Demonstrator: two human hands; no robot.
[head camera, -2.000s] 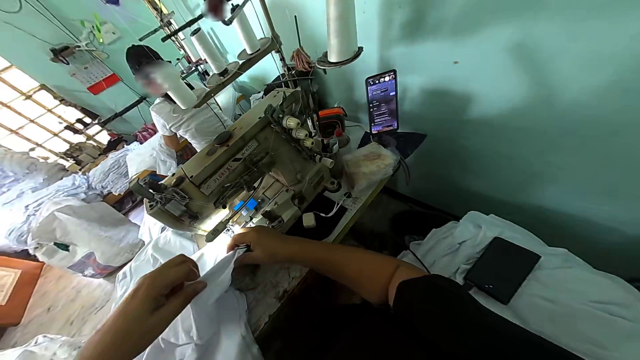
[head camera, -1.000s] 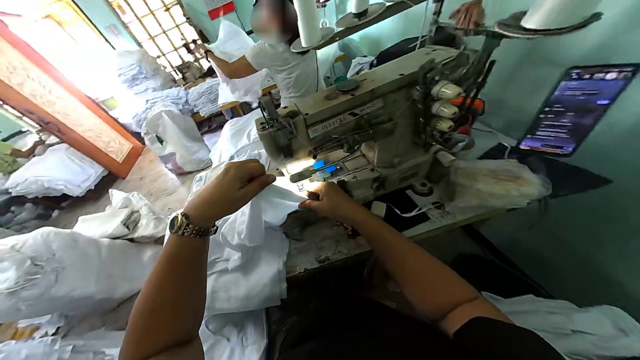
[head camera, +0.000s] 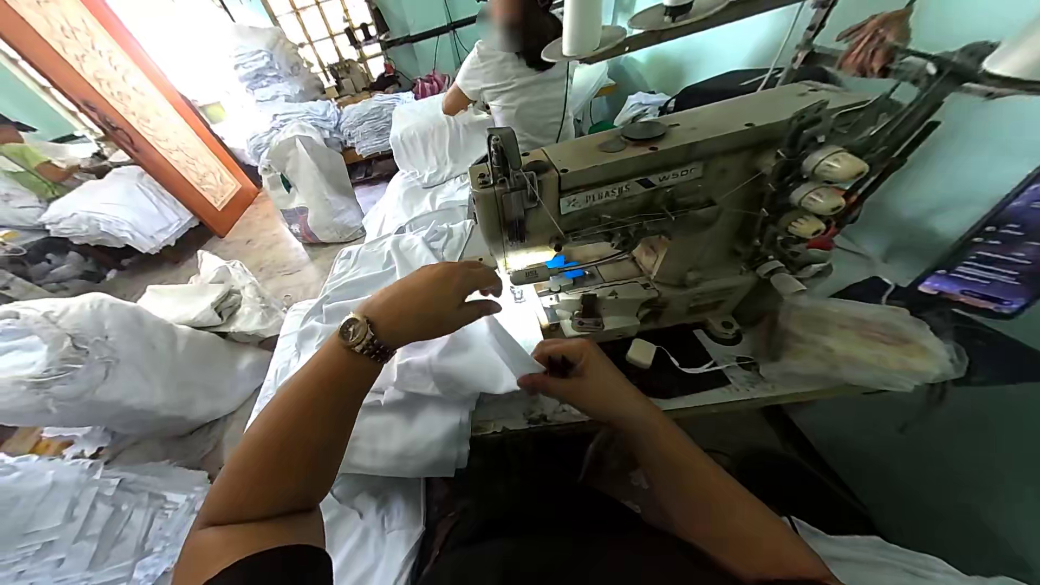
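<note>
White fabric (head camera: 439, 357) lies over the left end of the work table and hangs off its front edge. Part of it reaches the lit needle area of a Pegasus industrial sewing machine (head camera: 634, 187). My left hand (head camera: 435, 305), with a watch on the wrist, is above the fabric just left of the presser foot (head camera: 520, 292); thumb and fingers are apart with nothing between them. Lower and to the right, my right hand (head camera: 573, 374) pinches the fabric's edge near the table's front, a small dark thing showing among its fingers.
A plastic bag (head camera: 861, 341) and a small white block (head camera: 641, 353) lie on the table right of the machine. A phone (head camera: 991, 252) stands at the right. Thread cones (head camera: 582, 28) are above. Another person (head camera: 520, 89) sits behind. Stuffed white sacks (head camera: 122, 366) crowd the left.
The view has swung left and nearer to the machine since two seconds ago. My left hand has opened above the fabric, and my right hand has moved away from the needle area, toward the table's front edge.
</note>
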